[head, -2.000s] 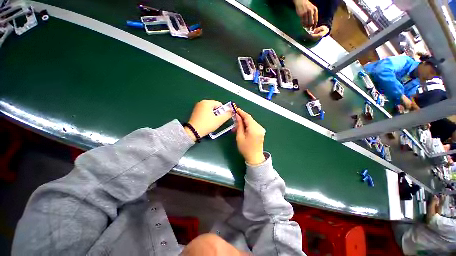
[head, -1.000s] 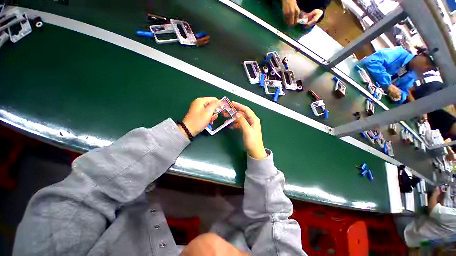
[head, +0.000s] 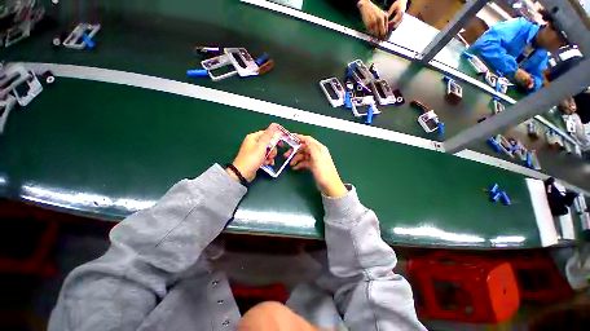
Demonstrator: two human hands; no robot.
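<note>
A white plastic housing with a large window opening is held up over the dark green bench in front of me. My left hand grips its left side, with fingers behind the frame. My right hand has its fingertips at the upper right edge of the housing. A bit of blue shows at the housing's lower left, beside my left fingers. The parts inside the upper end are too small to make out.
A pale rail separates the bench from the belt, which carries housing groups. Loose blue batteries lie right. A housing pile is at left. A metal post crosses upper right. Other workers sit opposite; red stools stand below.
The housing has turned in my hands and its window now faces the camera more fully. My right fingers have shifted along its edge. The view has tilted, showing more of the belt at left.
</note>
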